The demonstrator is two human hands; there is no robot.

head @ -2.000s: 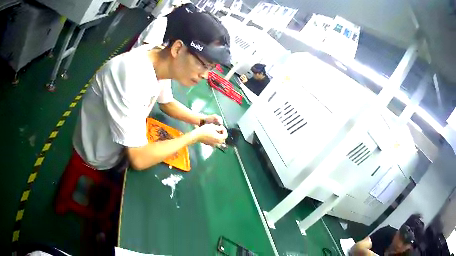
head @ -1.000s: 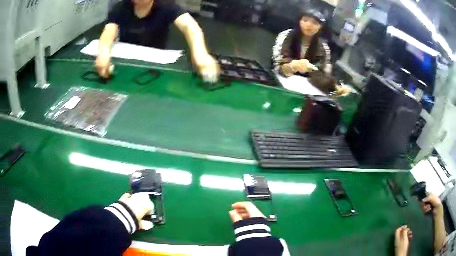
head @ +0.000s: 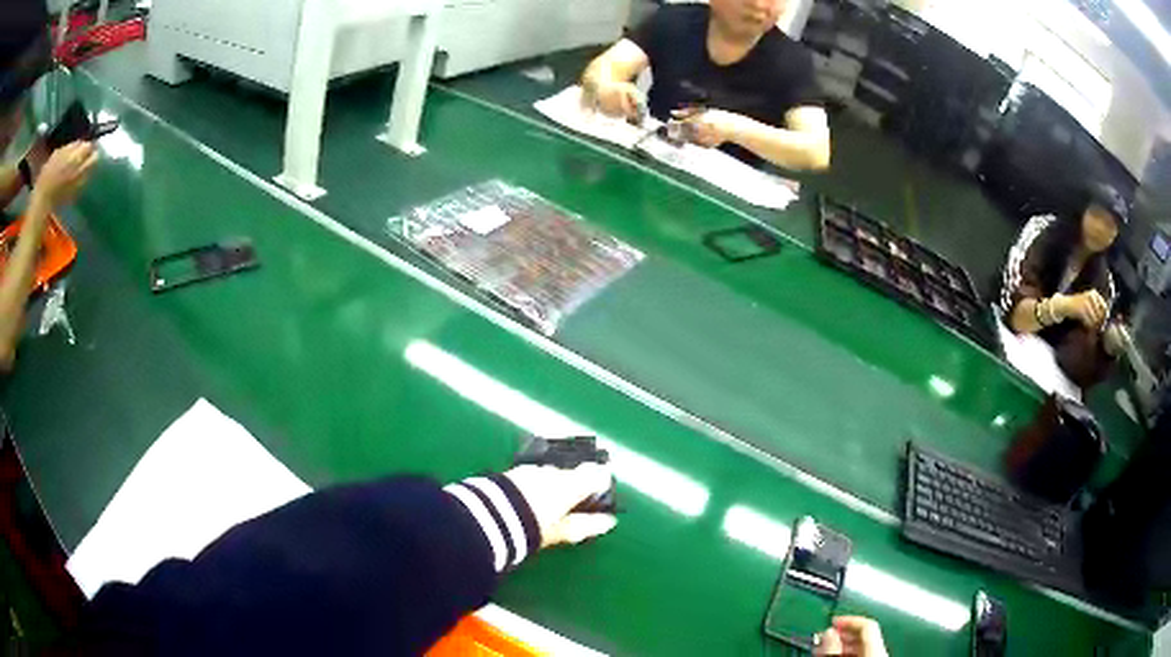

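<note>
My left hand (head: 572, 501), in a dark sleeve with white stripes, closes over a black part-built phone (head: 565, 452) on the green bench; its palm and fingers hide most of the unit. My right hand (head: 853, 637) is cut off by the bottom edge. Its fingertips are at the open lower end of another phone frame (head: 812, 580), which lies flat; whether they grip it I cannot tell. An orange tray (head: 494, 637) is partly in view below my left sleeve.
A white sheet (head: 193, 494) lies at lower left, a phone frame (head: 203, 266) beyond it. A clear bag (head: 520, 250) lies across the bench strip. A keyboard (head: 982, 513) and a dark phone (head: 989, 625) are at right. People sit across the bench; another person's hands show at far left.
The view has swung left, so bench things appear further right. My left hand now covers more of its unit. My right hand is nearer its frame's lower end. The person opposite has brought both hands together.
</note>
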